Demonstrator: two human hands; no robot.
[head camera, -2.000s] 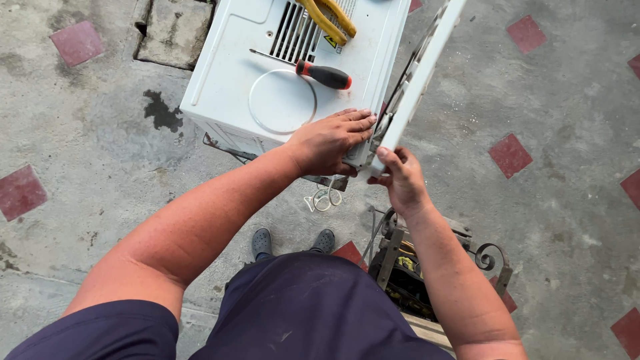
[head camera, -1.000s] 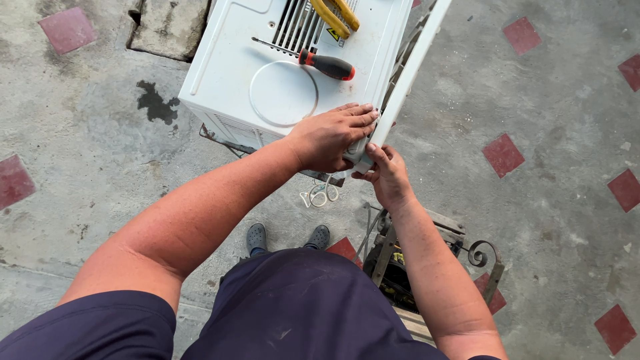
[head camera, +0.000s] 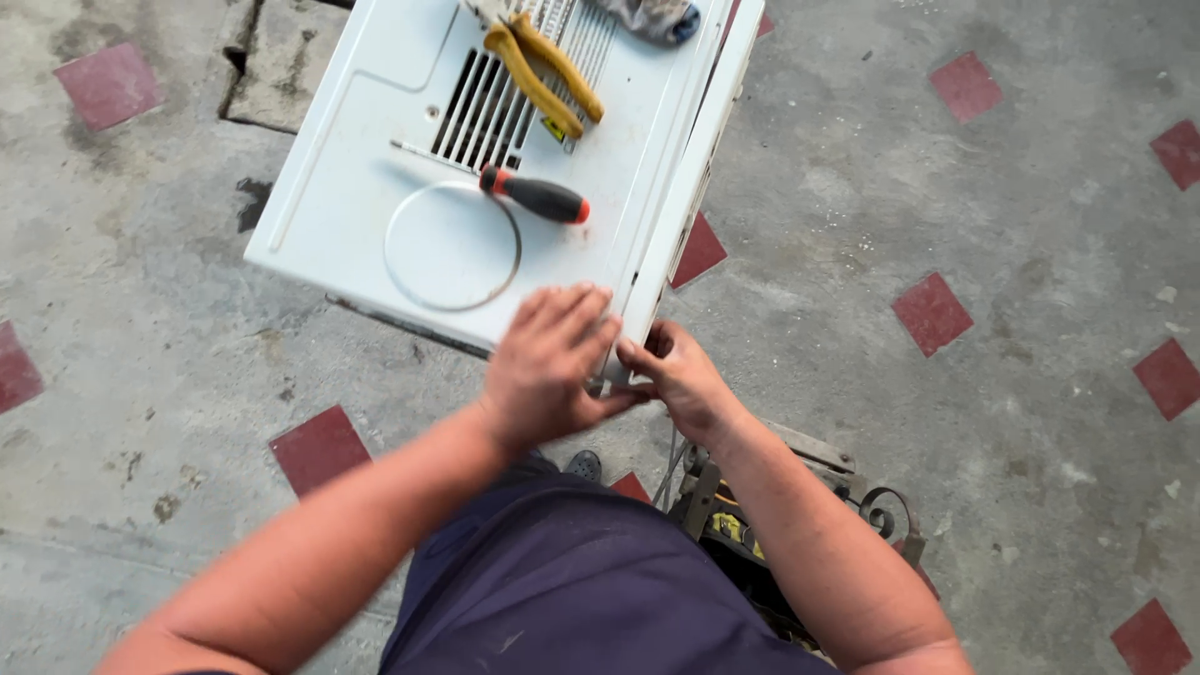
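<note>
A white appliance housing (head camera: 337, 206) with slotted vents fills the upper middle. My left hand (head camera: 553, 361) rests with spread fingers on its near right corner, the thumb reaching around the edge. My right hand (head camera: 680, 375) grips the lower end of the long white panel (head camera: 675, 202) along the right side, thumb on top; its other fingers are partly hidden. On the housing lie a screwdriver with a black and red handle (head camera: 539, 195), a pair of pliers with yellow handles (head camera: 544, 80), a ring of thin pale wire or tube (head camera: 389, 246) and a grey cloth item (head camera: 656, 19).
Below my right forearm stands a metal frame with a scrolled end (head camera: 886, 511), with a dark bag or box with yellow marks (head camera: 731, 530) by it. My shoe (head camera: 584, 464) shows under the housing. A concrete slab (head camera: 291, 66) lies sunk in the floor at upper left.
The white panel, which stood at an angle with a gap to the housing, now lies close along its side. Both hands remain at the near corner. The view has shifted.
</note>
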